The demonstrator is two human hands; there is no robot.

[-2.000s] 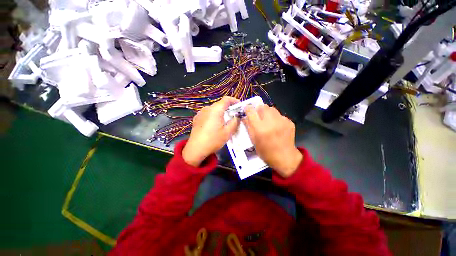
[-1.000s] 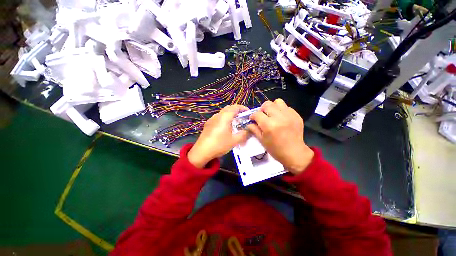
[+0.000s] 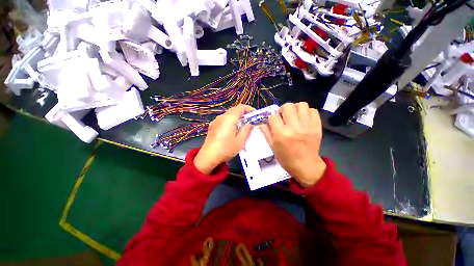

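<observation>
A white housing (image 3: 255, 174) is held between my two hands at the bench's front edge, its lower end towards me. A cut-out with a dark wire shows in its lower part. My left hand (image 3: 224, 137) grips its upper left side. My right hand (image 3: 296, 136) grips the upper right side, fingers bent over it. Small metallic or dark parts (image 3: 257, 117) show in the housing's far end between the hands; their details are too blurred to tell. The wire harness bundle (image 3: 228, 93) lies just beyond my hands on the black mat.
A heap of white housings and arms (image 3: 99, 62) is at the left. Figure-shaped bodies with red parts (image 3: 312, 41) stand at the back. A black power driver (image 3: 369, 93) hangs at the right over a pale holder (image 3: 351, 122). More white units (image 3: 462, 67) lie far right.
Since the earliest frame, the hands have moved slightly apart at the housing's far end, showing more of the small parts there. The right hand has shifted right.
</observation>
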